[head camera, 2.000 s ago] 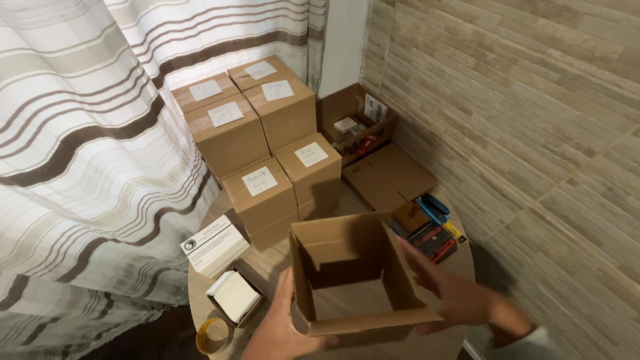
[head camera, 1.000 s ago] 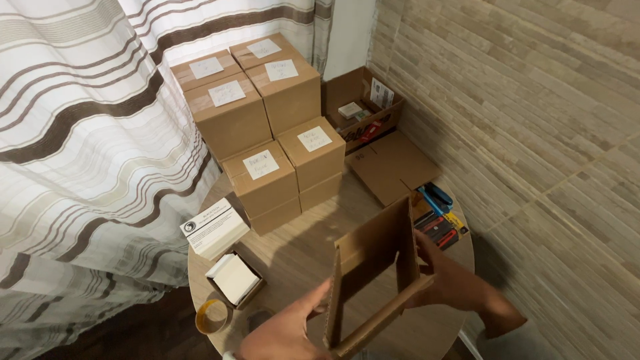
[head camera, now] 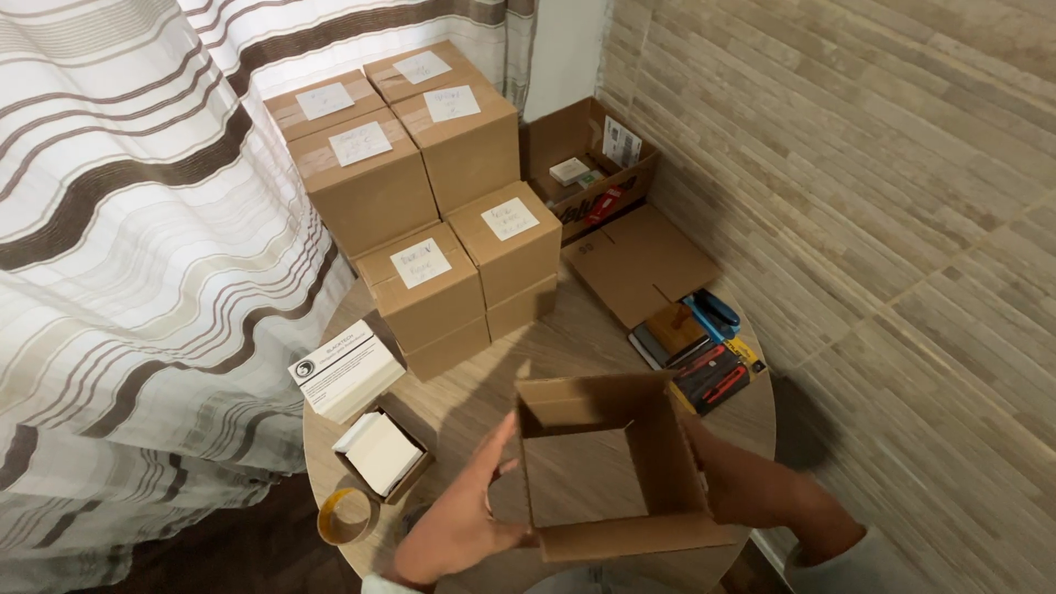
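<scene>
A small cardboard box [head camera: 681, 437], a squared sleeve with the wooden round table [head camera: 462, 404] visible through it, is between my hands. My left hand [head camera: 466, 511] is at its left wall, thumb low and fingers along the side. My right hand [head camera: 742, 478] presses on its right wall, with the fingers partly hidden behind the cardboard. Left of the hands are a roll of tape [head camera: 345, 517], a small open box of white paper slips [head camera: 384, 454] and a stack of printed cards [head camera: 346, 371].
Closed cardboard boxes [head camera: 437, 322] with handwritten labels are stacked at the back left. Behind them stands an open carton [head camera: 606, 186]. Flattened cardboard [head camera: 639, 260], a blue stapler [head camera: 714, 315] and packaged red-and-black cutters [head camera: 716, 375] lie right. A tiled wall borders the right.
The box in my hands was tilted on its side a second ago and now faces its opening up toward me. Both hands have turned with it.
</scene>
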